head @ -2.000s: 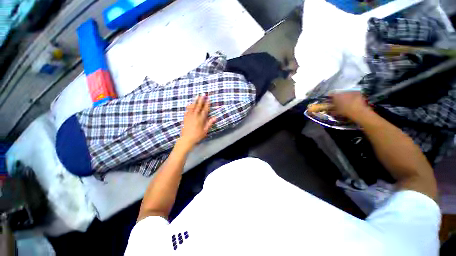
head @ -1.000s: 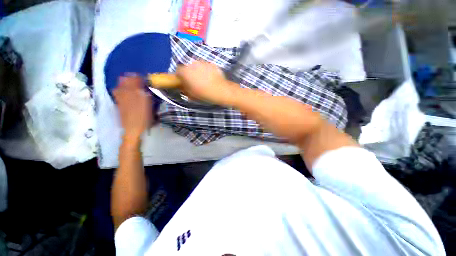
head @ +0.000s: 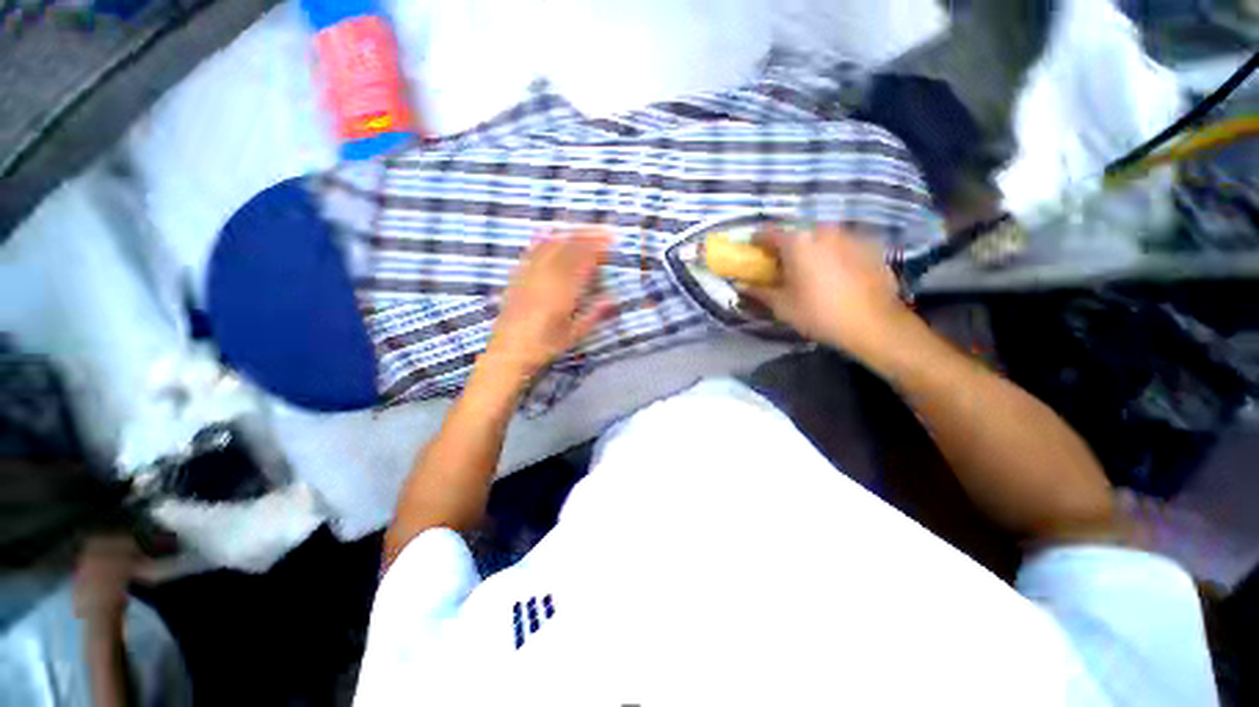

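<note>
The plaid garment (head: 483,207) lies stretched along the navy padded board (head: 287,297), whose rounded left end shows bare. My right hand (head: 828,283) grips the tan handle of the steam iron (head: 707,283), which sits on the plaid cloth right of the middle, its tip pointing left. My left hand (head: 552,297) is on or just over the plaid cloth left of the iron, slightly blurred, fingers apart and holding nothing. Dark cloth (head: 922,131) shows at the garment's right end.
A blue bar with a red label (head: 362,83) lies behind the board. White cloth (head: 1091,118) is at the upper right, with a black and yellow hose (head: 1187,142) beside it. Another person's arm (head: 104,608) shows at the lower left. White crumpled cloth hangs at the left.
My right hand has moved the iron from the board's left end rightward onto the plaid cloth. My left hand has moved right from the board's left end. The camera view has shifted.
</note>
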